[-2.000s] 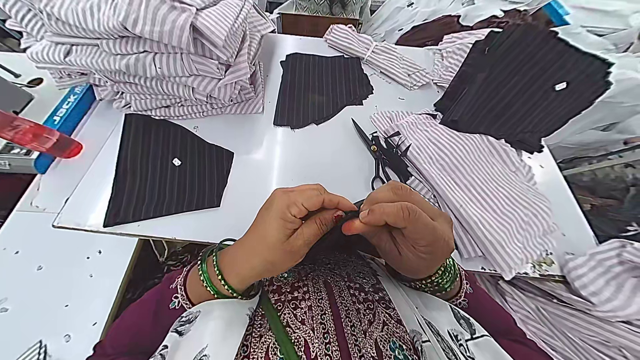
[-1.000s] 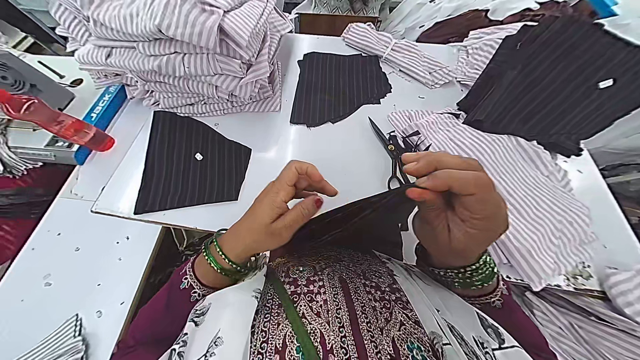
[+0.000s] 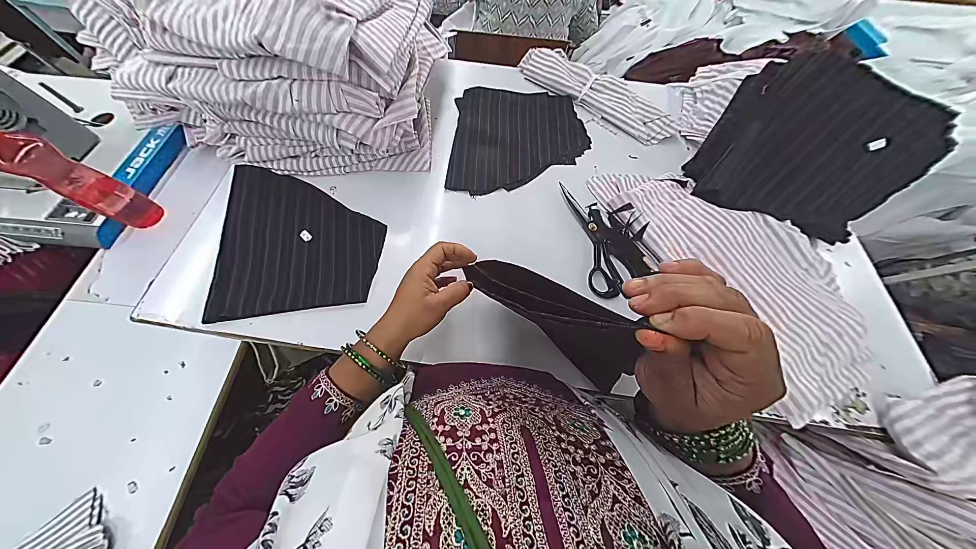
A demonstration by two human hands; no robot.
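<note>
A dark striped fabric piece (image 3: pixel 568 320) hangs folded between my hands above the table edge. My right hand (image 3: pixel 705 347) pinches its right end. My left hand (image 3: pixel 431 293) is at its left corner, thumb and forefinger close about the tip. Just beyond my right fingers lie black-handled scissors (image 3: pixel 606 248) with dark scraps beside them. A flat dark striped piece (image 3: pixel 297 252) with a small white sticker lies to the left, and another dark stack (image 3: pixel 515 141) lies farther back. More dark pieces (image 3: pixel 823 145), also with a sticker, rest at the right on striped cloth.
Pink-and-white striped cloth is piled high (image 3: pixel 267 84) at the back left. A tied striped bundle (image 3: pixel 598 95) lies at the back. Striped panels (image 3: pixel 732 282) cover the right side. At far left are a Jack sewing machine (image 3: pixel 145 164) and a red bottle (image 3: pixel 84 183).
Two seconds ago both hands were close together on the dark cloth. They have since spread apart, the right one moving rightward, and the piece now stretches between them.
</note>
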